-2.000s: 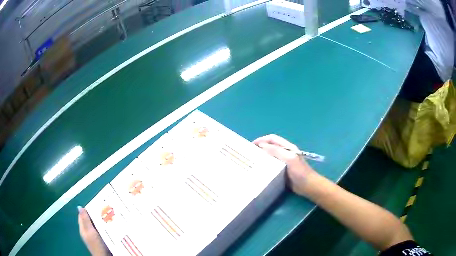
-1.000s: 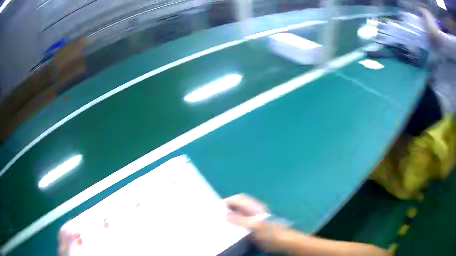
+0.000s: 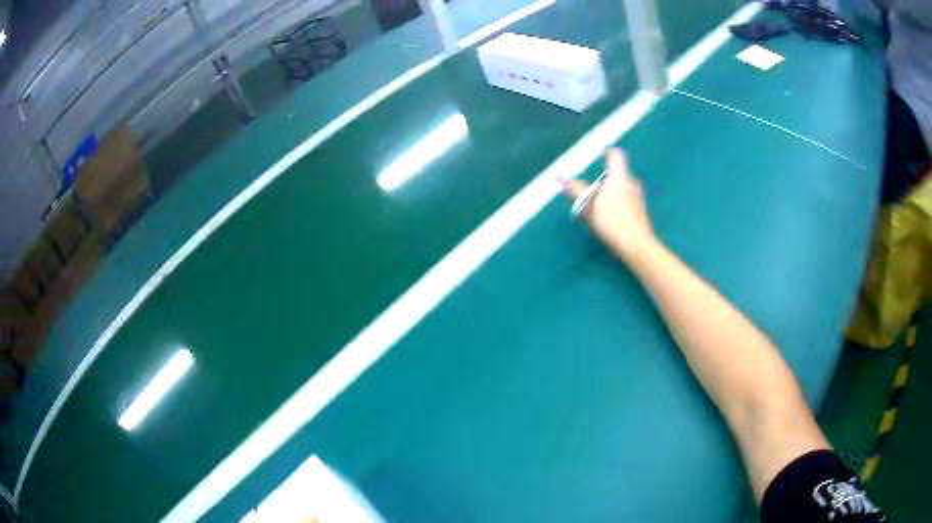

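Note:
A white product box lies on the dark green conveyor belt, beyond my right hand. My right hand is stretched out over the bench near the white side rail. It holds a thin pale pen, with thumb and forefinger spread apart, and does not touch the box. At the bottom edge, the corner of a white product box with a bit of orange print shows, mostly cut off. My left hand is not in view.
The teal bench top lies on the near side of the rail. A post stands at the rail. A pale card and dark items lie at the far right. A yellow sack is beside the bench, brown cartons far left.
My right hand has let go of the row of boxes and moved forward to the rail. The row has dropped almost out of view at the bottom. The belt's box appears nearer, further left.

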